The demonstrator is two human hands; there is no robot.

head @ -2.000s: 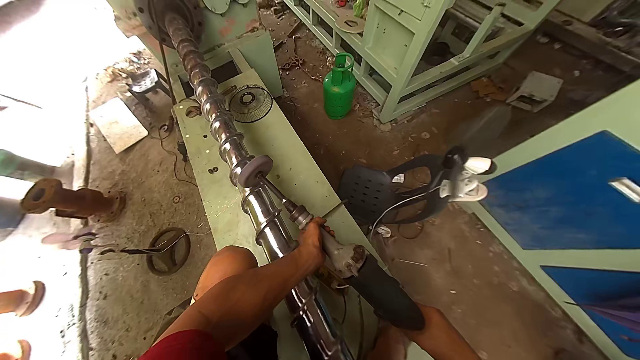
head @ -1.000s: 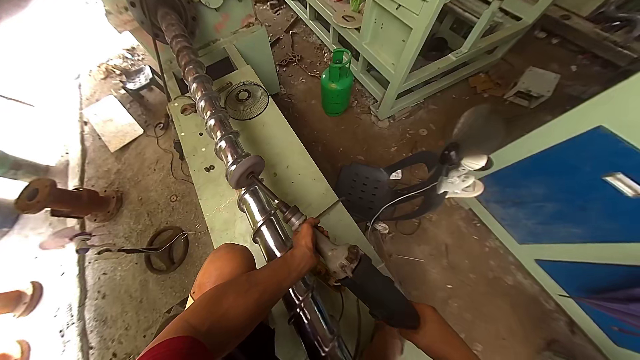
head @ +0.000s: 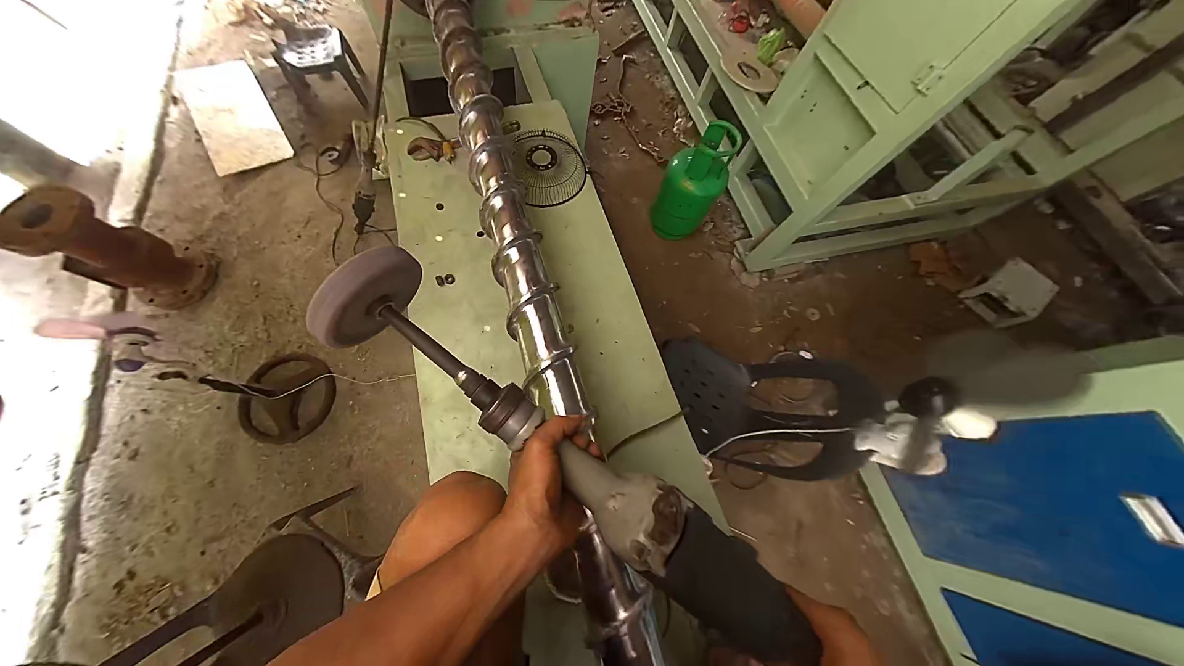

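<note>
My left hand (head: 546,476) is closed around the metal neck of a die grinder (head: 610,499). My right hand (head: 828,629) is at the rear of the tool's dark body, its fingers mostly hidden behind the housing. A long spindle leads from the tool to a thick grinding wheel (head: 363,296), which stands off to the left of a shiny metal extruder screw (head: 527,268), apart from it. The screw runs lengthwise over a pale green machine bed (head: 620,361), passing beneath the tool and between my legs.
A round wire fan guard (head: 546,167) lies on the bed. Right of it stand a green gas cylinder (head: 692,190), a black plastic chair (head: 712,388) and a fan (head: 916,416) with blurred blades. On the left are a rusty flanged pipe (head: 120,250) and a handwheel (head: 287,398).
The grinding wheel was at the screw in both earlier frames; now it is off to the left, with the grinder swung round. Both hands have stayed on the tool. The view has shifted.
</note>
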